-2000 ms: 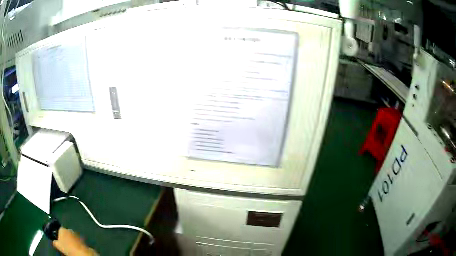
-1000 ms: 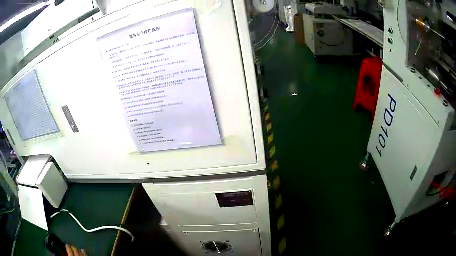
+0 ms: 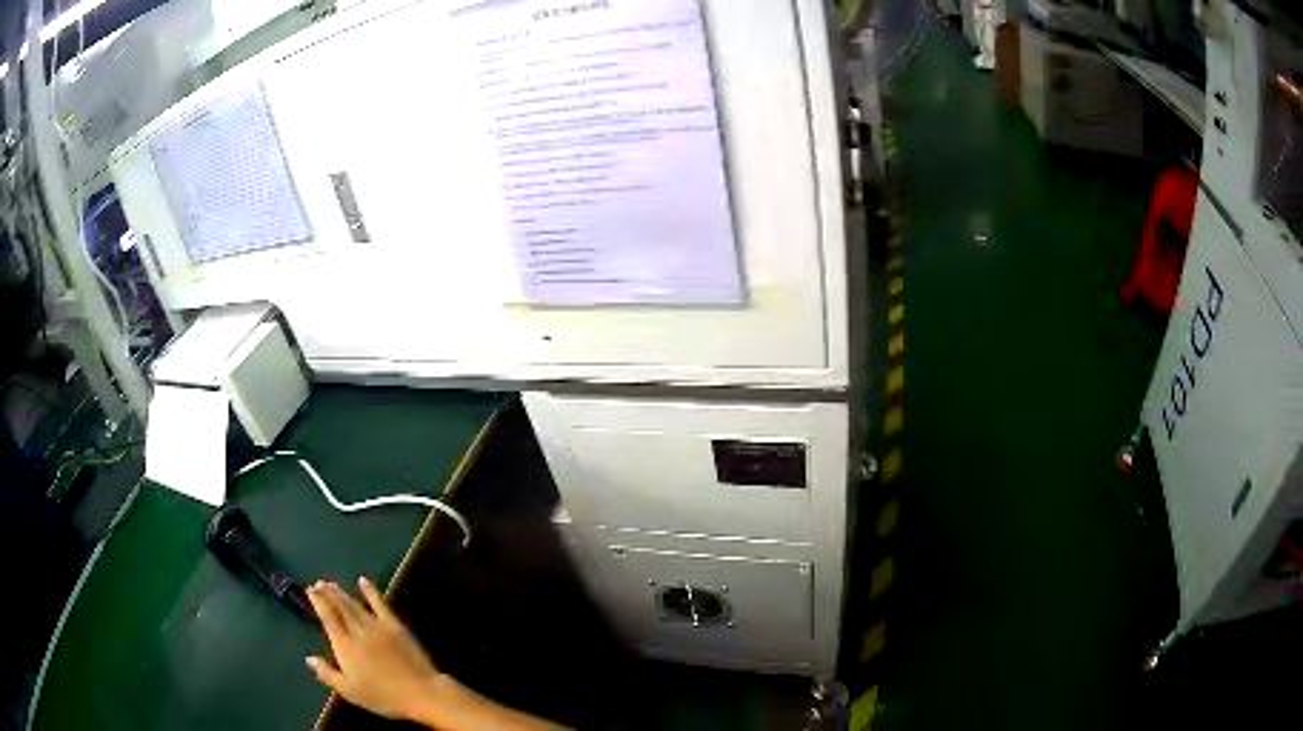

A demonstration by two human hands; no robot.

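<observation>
A black handheld scanner [image 3: 257, 560] lies on the green bench mat [image 3: 157, 614] at the lower left, its rounded head pointing away and its handle towards my hand. My right hand [image 3: 375, 657] is bare and comes in from the bottom edge. Its fingers are spread, with the fingertips at the end of the scanner handle. I cannot tell if they touch it, but they are not closed around it. My left hand is not in view.
A white box-shaped device [image 3: 267, 374] stands behind the scanner, with a blank white sheet [image 3: 187, 446] leaning on it. A white cable [image 3: 357, 504] curves over the bench edge. A white cabinet [image 3: 415, 172] stands behind. A red stool [image 3: 1167, 243] and white machine [image 3: 1215, 386] are at right.
The view has shifted, so the bench shows more fully. My right hand, cut off at the bottom edge a second ago, now shows with its forearm, fingers spread by the scanner handle.
</observation>
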